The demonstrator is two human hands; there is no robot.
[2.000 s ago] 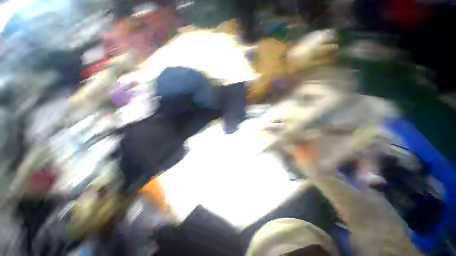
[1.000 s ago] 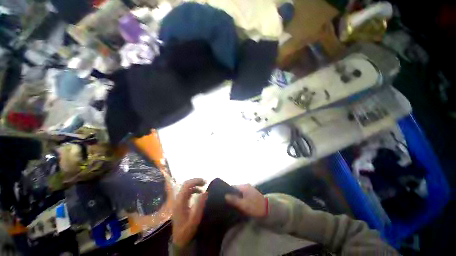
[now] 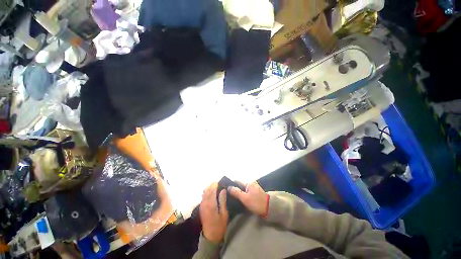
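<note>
A black garment piece (image 3: 233, 200) is held between my two hands at the near edge of the brightly lit white table (image 3: 202, 146). My left hand (image 3: 214, 213) grips its left side with the fingers pointing up. My right hand (image 3: 252, 196) pinches its top right side with thumb and fingers. Most of the piece is hidden by my hands or lies dark against my lap. The white sewing machine (image 3: 323, 81) stands beyond, to the right; its needle area is lost in glare.
Black-handled scissors (image 3: 294, 136) lie on the machine bed. A blue bin (image 3: 422, 169) with black and white scraps stands at right. Black cut pieces (image 3: 136, 86), blue cloth (image 3: 174, 14) and cream cloth (image 3: 251, 12) are heaped behind. A plastic bag (image 3: 126, 187) lies at left.
The view has steadied and shifted. My left hand has closed from spread fingers onto the black cloth. The cloth between my hands now shows less and sits lower.
</note>
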